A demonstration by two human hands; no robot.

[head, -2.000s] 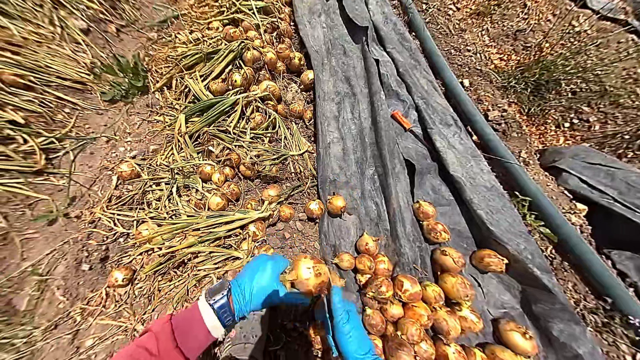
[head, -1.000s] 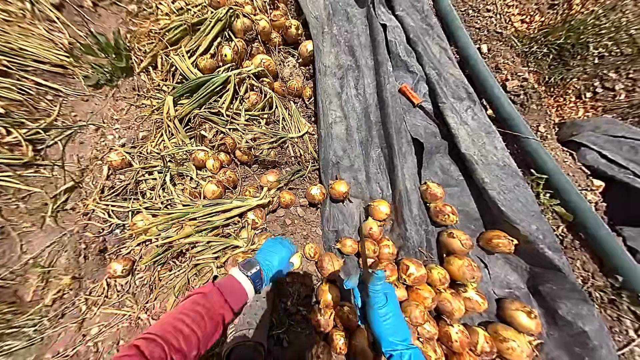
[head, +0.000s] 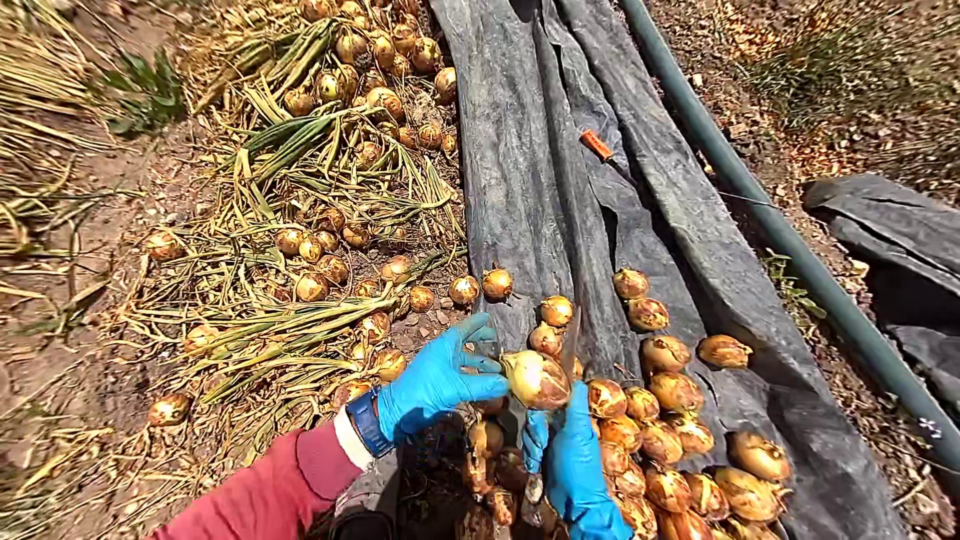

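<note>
My left hand [head: 442, 379], in a blue glove, has its fingers apart, with the tips right beside a large yellow onion [head: 538, 380]. That onion is raised above the others, between my two hands; whether my left fingertips press on it is hard to tell. My gloved right hand [head: 577, 465] is closed around a knife, its handle mostly hidden and its thin, blurred blade [head: 574, 337] pointing up just right of the onion. Beside and below my right hand, trimmed onions [head: 664, 442] lie clustered on grey ground fabric [head: 517, 165].
Onions with long dried leaves [head: 322, 165] cover the soil at left. An orange-handled tool [head: 596, 145] lies on the fabric. A grey-green pipe [head: 780, 232] runs along the right side, with more dark fabric [head: 900, 232] beyond it.
The large onion now between my hands was not there one second ago. My left hand has moved up and right, toward my right hand, and its fingers are spread.
</note>
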